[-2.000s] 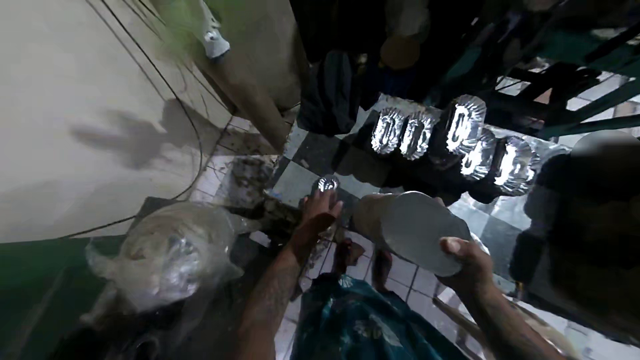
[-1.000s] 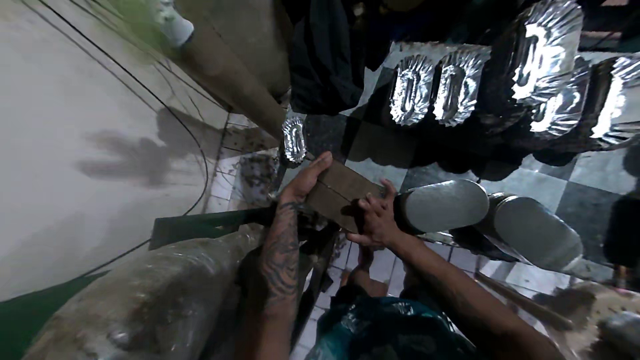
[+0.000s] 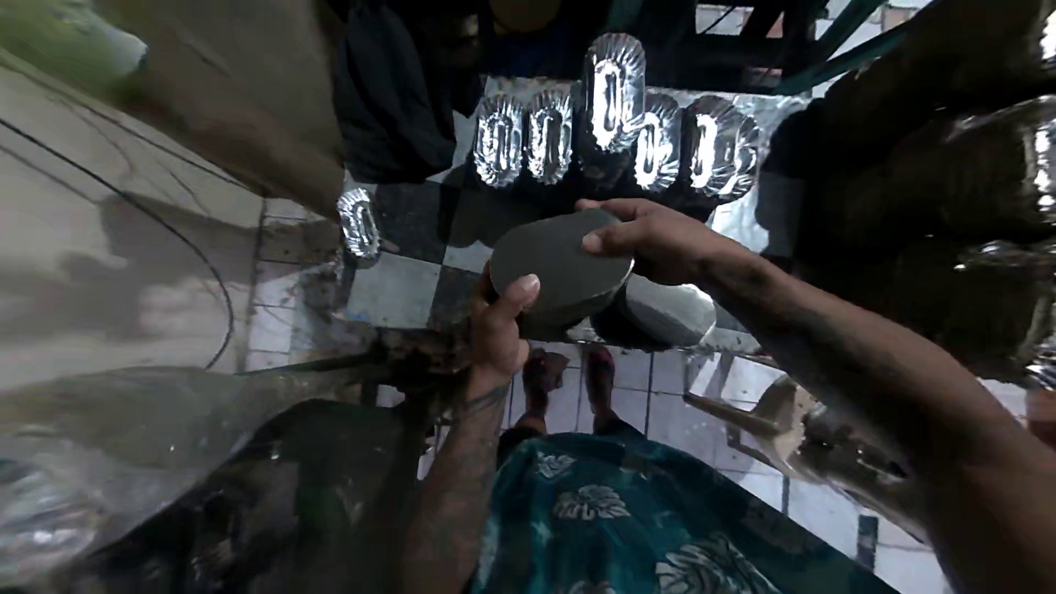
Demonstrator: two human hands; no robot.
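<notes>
Both my hands hold a stack of flat, rounded-end grey pieces (image 3: 561, 260), its material unclear, over the near edge of a checkered tabletop (image 3: 394, 289). My left hand (image 3: 502, 326) grips its lower left end, thumb on top. At its upper right, my right hand (image 3: 648, 235) has the thumb on the top face and fingers around the far side. A similar grey stack (image 3: 670, 309) rests on the tabletop beside it, partly covered. One small fluted foil tray (image 3: 359, 223) lies at the tabletop's left end.
Stacks of fluted foil trays (image 3: 499, 140) line the far side of the tabletop. Dark cloth (image 3: 392, 91) hangs at the back left. A clear plastic bag (image 3: 74, 495) bulges at lower left, and a cable (image 3: 177, 235) runs along the wall. A wooden piece (image 3: 775, 412) stands at lower right.
One second ago my hands held a brown block-like object farther left, near the small foil tray; now they are around a grey stack. The view has shifted noticeably.
</notes>
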